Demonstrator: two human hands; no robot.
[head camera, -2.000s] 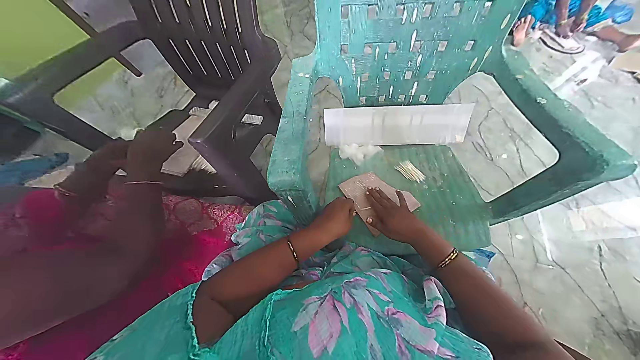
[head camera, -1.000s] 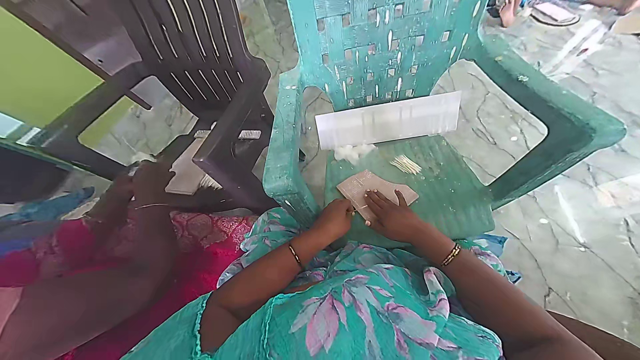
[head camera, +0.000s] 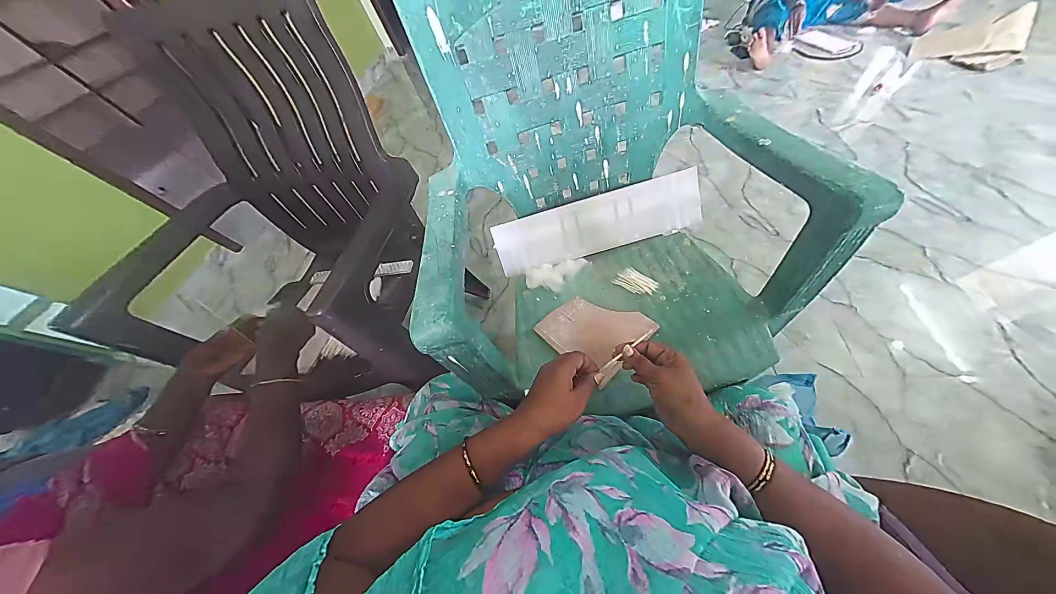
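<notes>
Between both hands is a thin pale stick (head camera: 615, 361). My left hand (head camera: 565, 386) pinches its lower left end, where a whitish tip shows, and my right hand (head camera: 664, 379) pinches it farther up. Just beyond the fingers a brown board or tile (head camera: 592, 323) with small pale marks lies on the seat of a green plastic chair (head camera: 718, 305). Behind it are tufts of white cotton wool (head camera: 557, 274) and a small pile of pale sticks (head camera: 635, 281). A folded white sheet (head camera: 602, 221) stands on edge at the back of the seat.
A person at the left, hands (head camera: 256, 342) together, sits by a dark plastic chair (head camera: 363, 305) holding another flat piece and sticks. The green chair's armrests flank the seat. On the marbled floor at upper right are another person's feet (head camera: 761, 49) and brown sheets (head camera: 982, 37).
My right hand has lifted off the brown board, where it lay flat in both earlier frames, and now holds a thin stick together with my left hand.
</notes>
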